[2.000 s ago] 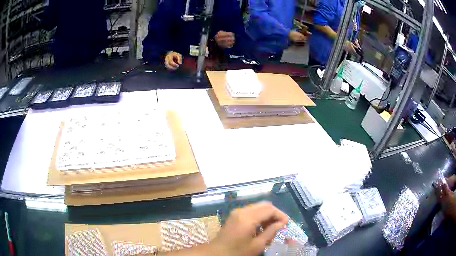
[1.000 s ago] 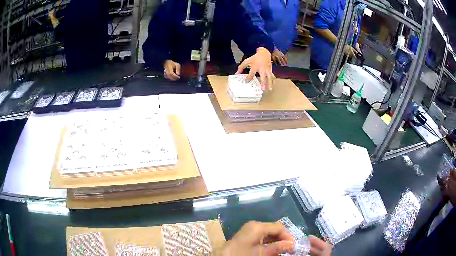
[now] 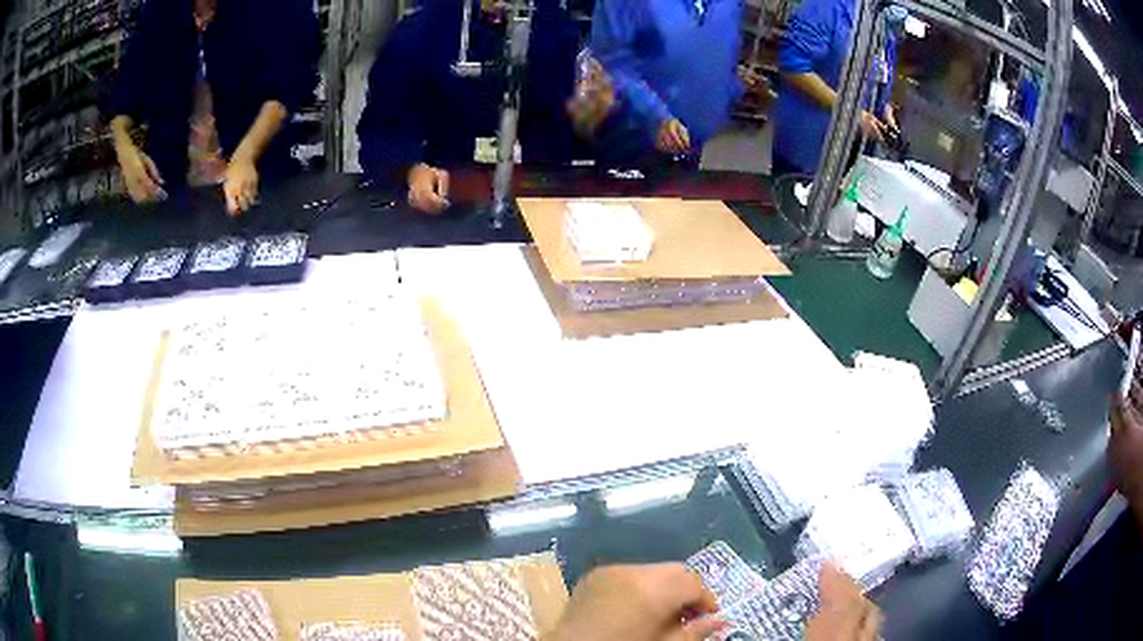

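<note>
My left hand (image 3: 637, 604) and my right hand (image 3: 844, 610) are close together at the bottom edge, partly cut off. Between them are two clear ribbed lens plates; my right fingers hold the nearer plate (image 3: 775, 606). The other plate (image 3: 725, 574) lies at my left fingertips, overlapped by the nearer one. My left fingers are bent against the plates' lower left side. Left of my hands, a cardboard sheet (image 3: 376, 589) bears several lens plates (image 3: 474, 606). Whitish loose lens stacks (image 3: 852, 532) stand just right of my hands.
A large layered stack (image 3: 301, 376) stands on the white surface at left, a smaller one (image 3: 740, 238) at the back. A separate plate pile (image 3: 1018, 538) lies right. Black housings (image 3: 216, 261), a metal frame post (image 3: 1018, 200) and several workers are beyond. Another person's hand shows at right.
My right hand has come clearly into view and moved slightly right with a plate. The two plates now show apart. The opposite worker's hand has left the back stack.
</note>
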